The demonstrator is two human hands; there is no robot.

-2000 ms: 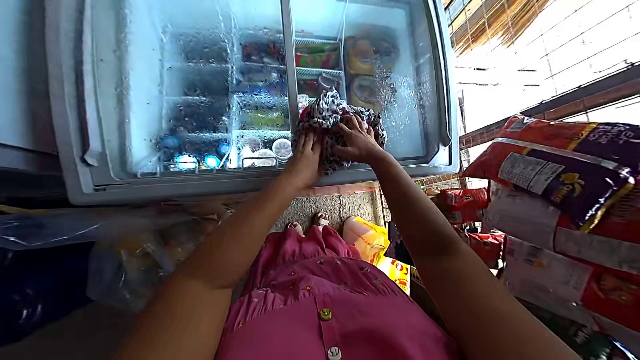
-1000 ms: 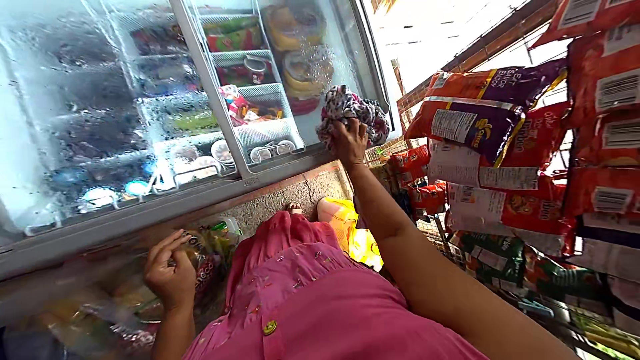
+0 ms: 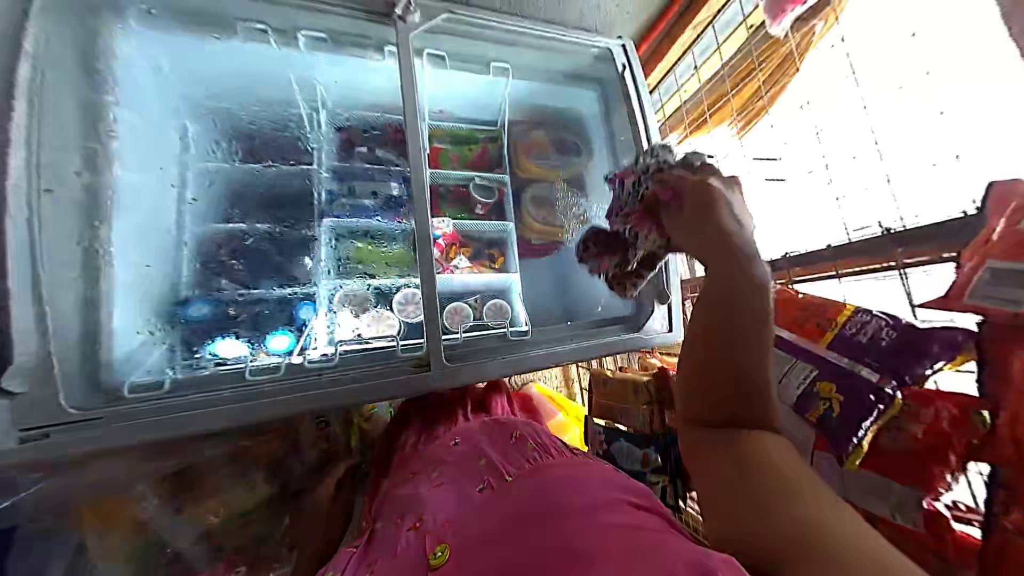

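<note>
My right hand (image 3: pixel 700 212) grips a bunched, patterned cloth (image 3: pixel 636 224) over the right end of a chest freezer. The cloth hangs in folds from my fingers above the glass lid (image 3: pixel 576 296); whether it touches the glass I cannot tell. Water drops and fogging cover the left pane (image 3: pixel 240 104), while the right pane is clearer. Beneath the glass, wire baskets (image 3: pixel 472 280) hold packaged goods and round-topped cups, with yellowish tubs (image 3: pixel 548 148) at their right. My left hand is not visible; a dark, blurred forearm shape shows low, left of the pink dress (image 3: pixel 496 496).
The grey freezer frame (image 3: pixel 320 400) runs in front of my body. Snack bags (image 3: pixel 840 384) hang close by my right arm. Behind them stands a wire mesh (image 3: pixel 872 160) with a wooden bar. Blurred plastic-wrapped goods (image 3: pixel 184 504) lie at the lower left.
Two seconds ago both hands were on the cloth near the freezer's front edge. My left hand let go and has left view; my right has carried the cloth to the freezer's right side.
</note>
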